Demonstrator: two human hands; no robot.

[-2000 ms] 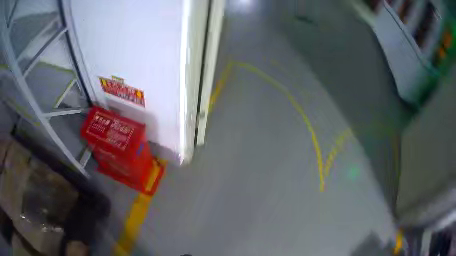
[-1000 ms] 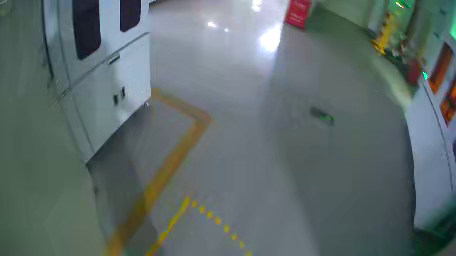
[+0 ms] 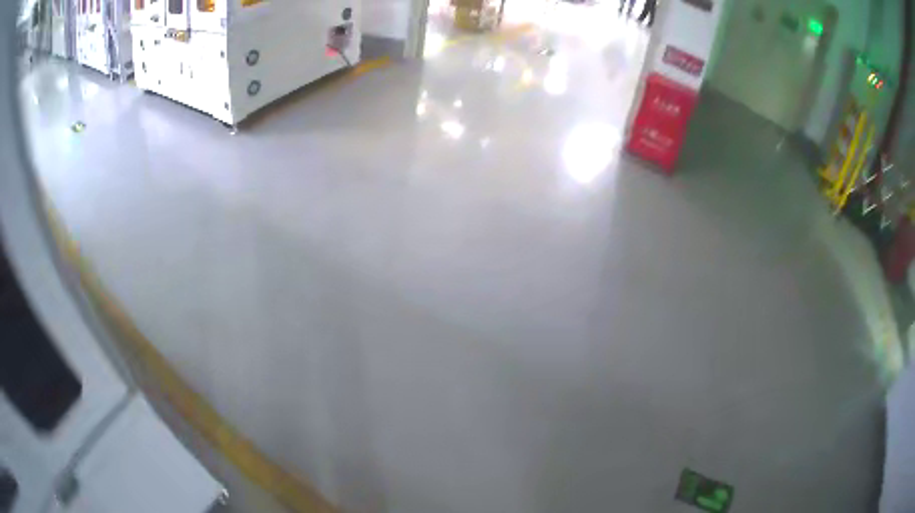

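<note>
Neither of my hands is in view. Nearest in front of me is the glossy grey floor (image 3: 441, 301). A white machine cabinet (image 3: 100, 441) with a dark window stands close at the lower left, cut off by the picture's edge. A yellow line (image 3: 201, 421) runs on the floor along it. A green arrow sign (image 3: 704, 491) lies flat on the floor at the lower right.
A large white machine (image 3: 291, 60) stands at the upper left. A red box or sign (image 3: 662, 122) stands against a white pillar. A yellow folding barrier (image 3: 851, 160) is by the right wall. A green exit light (image 3: 815, 26) glows above a door. People's legs show far off.
The view has moved forward along the floor. The red sign, barrier and green floor sign appear nearer, and the large white machine has come into view. The earlier red box by a white panel is gone.
</note>
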